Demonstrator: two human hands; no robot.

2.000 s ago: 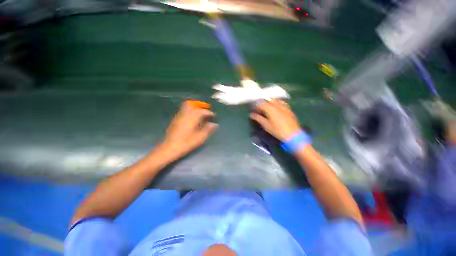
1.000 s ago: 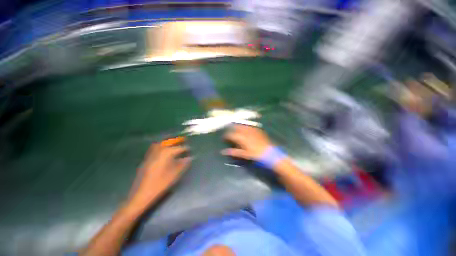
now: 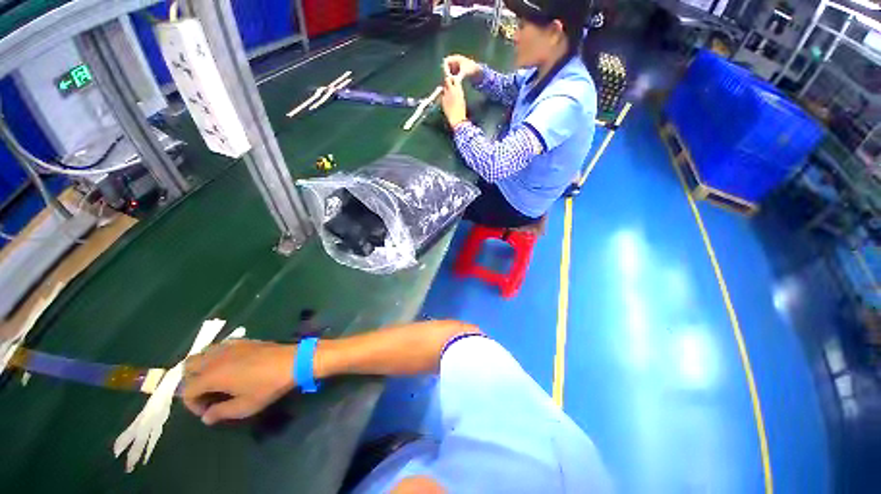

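Observation:
My right hand, with a blue wrist band, rests over the near end of the white strips on the dark-green belt. Its fingers are curled; whether they hold anything cannot be told. The strips lie fanned out beside the fingertips. A blue-purple strip with brownish tape runs from them to the left. Dark pads lie partly hidden below the hand, and a small dark piece lies above the wrist. My left hand is out of the picture.
An open clear plastic bag with dark parts lies beyond my hand. A metal post with a white power socket stands behind it. A small yellow-black part lies farther off. Another worker sits beyond, near a red stool.
The view has swung far to the right and is sharper. My left hand has left the picture. My right hand now shows at lower left, still by the white strips.

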